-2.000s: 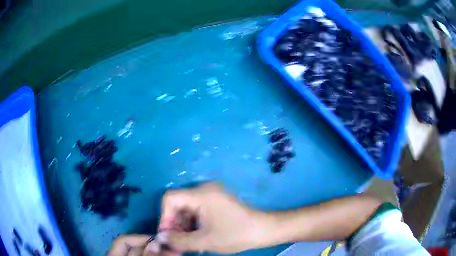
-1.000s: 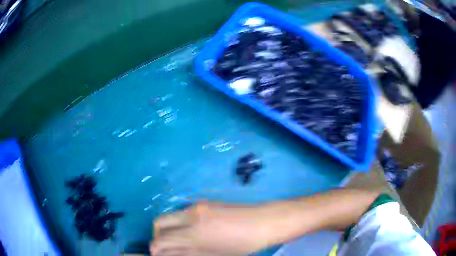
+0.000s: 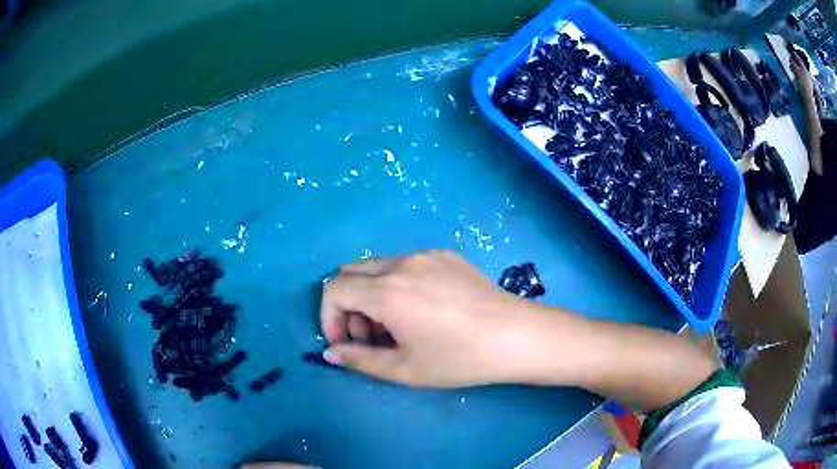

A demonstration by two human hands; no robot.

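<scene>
My right hand (image 3: 418,321) is over the bench with its fingers curled. Dark pieces show inside the curl, and a small black part (image 3: 316,359) pokes out at the thumb tip. Only a sliver of my left hand (image 3: 280,465) shows at the bottom edge; its fingers are hidden. A pile of matte black parts (image 3: 195,325) lies on the left of the bench, with one loose black piece (image 3: 265,380) to its right. A few glossy black parts (image 3: 522,280) lie just beyond my right wrist.
A blue-rimmed tray (image 3: 601,212) crowded with black parts stands at the right. Another tray (image 3: 46,302) at the left edge holds several black pieces. Headphones (image 3: 771,188) lie on cardboard at far right, near a person's arm (image 3: 808,114). An open carton (image 3: 780,321) is below. White flecks dot the bench.
My right hand has moved up the bench, away from the bottom edge. My left hand, beside it at first, is now almost out of view. The glossy group near my right wrist is smaller.
</scene>
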